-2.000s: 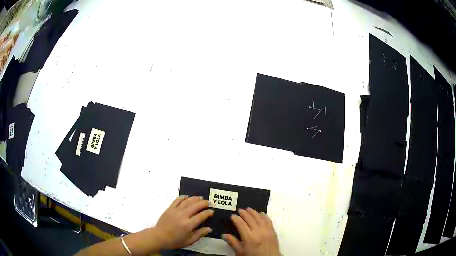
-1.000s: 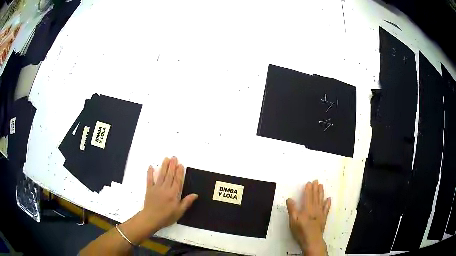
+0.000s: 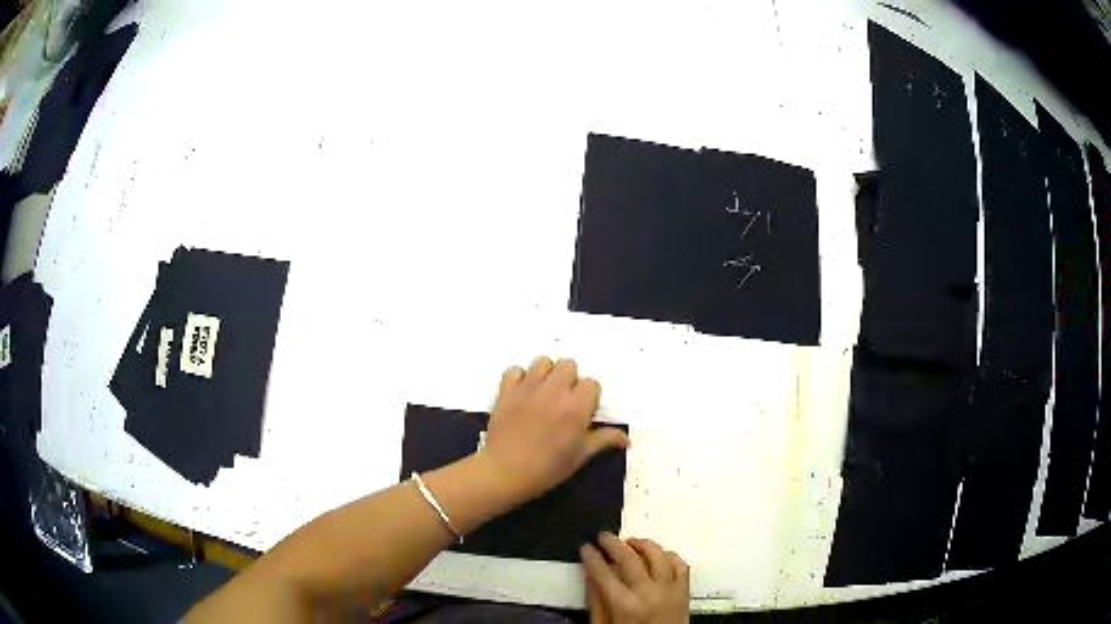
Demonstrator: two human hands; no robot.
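Note:
A black fabric panel (image 3: 542, 518) lies flat at the front middle of the table. My left hand (image 3: 542, 427) reaches across it with fingers at its far right corner; whether it pinches the edge is unclear. The hand and wrist cover most of the panel's cream label, with only a sliver showing. My right hand (image 3: 636, 578) has its fingertips at the panel's near right corner, its grip unclear. A larger black panel with white chalk marks (image 3: 697, 240) lies farther back.
A fanned black pile (image 3: 219, 402) with a cream label lies at the left. Long overlapping rows of black panels (image 3: 916, 305) run along the right. More black fabric (image 3: 22, 354) lies at the far left edge of the white table (image 3: 402, 219).
My left hand has moved right from the panel's left side across to its far right corner. My right hand has moved left onto the near right corner. The view has shifted.

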